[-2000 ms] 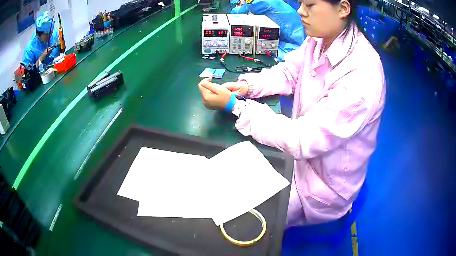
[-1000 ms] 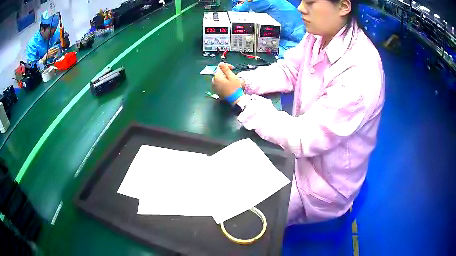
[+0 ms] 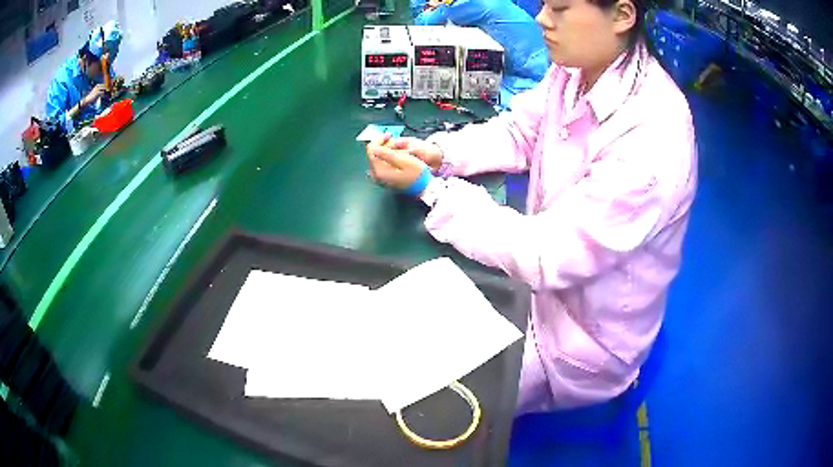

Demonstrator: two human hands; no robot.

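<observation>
Neither of my hands is in the picture. Nearest in front of me is a large black tray [image 3: 183, 383] with a raised rim. White paper sheets [image 3: 311, 337] lie overlapping in it. A yellow-tan ring, like a tape roll [image 3: 477, 412], lies beside the sheets, its upper edge touching or under the paper. Past the tray, a pair of dark oblong housings [image 3: 194, 149] sits on the green surface.
A person in a pink coat [image 3: 603, 210] sits at the right, hands together over the bench. Three power supplies [image 3: 433, 64] with red digits and leads stand behind a small blue-white card [image 3: 379, 133]. A blue-coated person [image 3: 82, 82] works at far left by a red bin [image 3: 114, 117].
The pink-coated person's hands moved up and right, then back left and slightly down. The far-left person leans lower. The whole view has shifted slightly; the tray, sheets and ring keep their arrangement.
</observation>
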